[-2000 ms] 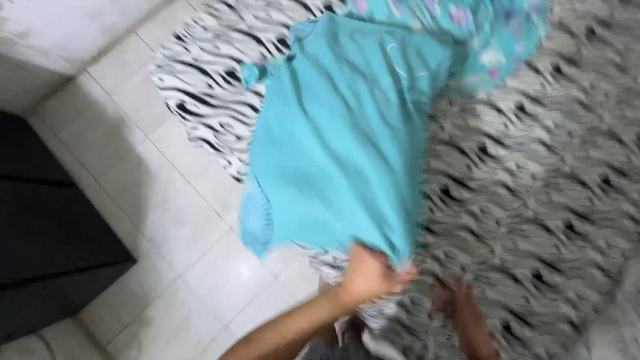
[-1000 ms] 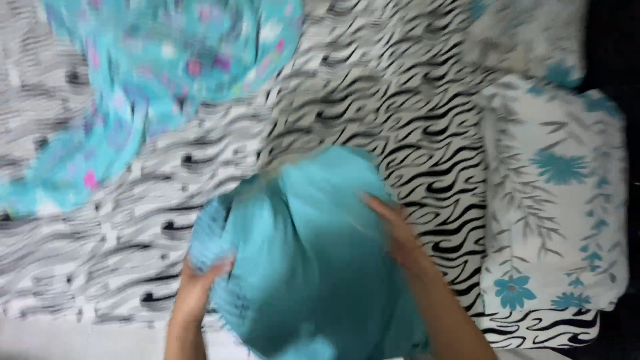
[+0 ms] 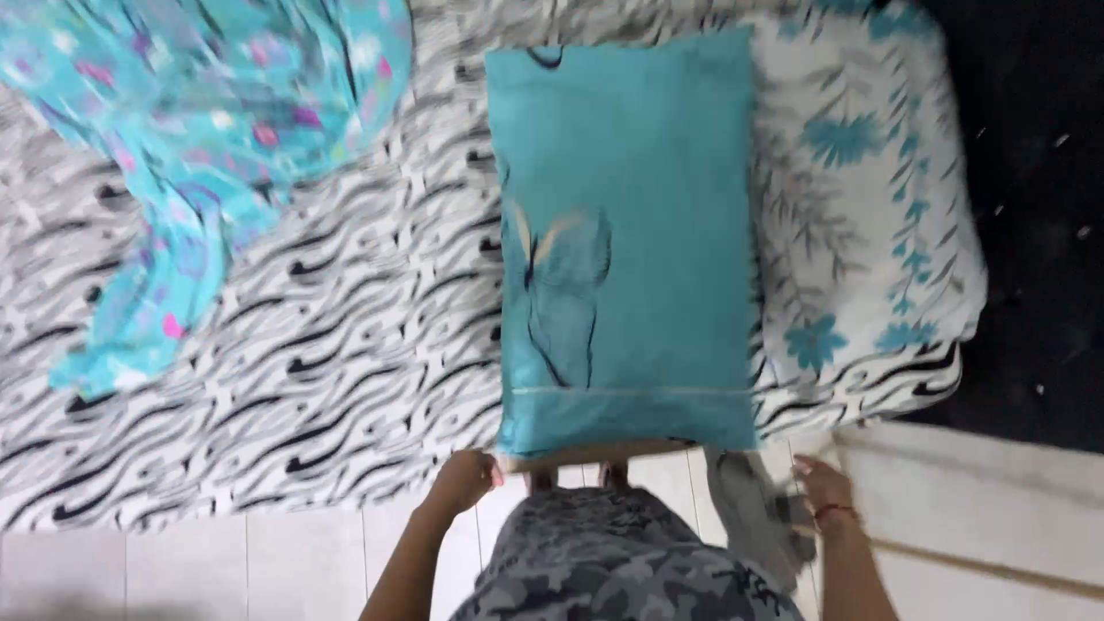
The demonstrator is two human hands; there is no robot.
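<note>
A teal pillowcase (image 3: 655,216) with a butterfly print lies flat and rectangular on a black-and-white patterned bedsheet (image 3: 345,345), its near end at the bed's edge. My left hand (image 3: 466,481) is at its near left corner, fingers curled; whether it pinches the cloth is not plain. My right hand (image 3: 824,487), with a red band on the wrist, is off the near right corner, fingers apart, holding nothing. Whether a pillow fills the case cannot be told.
A white pillow (image 3: 862,216) with teal flowers lies to the right. Crumpled turquoise floral cloth (image 3: 250,112) is at the upper left. A black surface (image 3: 1035,259) borders the bed on the right. Floor tiles (image 3: 302,561) and a grey cloth-like thing (image 3: 759,509) show near my legs.
One second ago both hands held the bunched teal cloth above the bed; now it lies spread flat beside the white pillow, and my right hand is off it. The view has shifted much.
</note>
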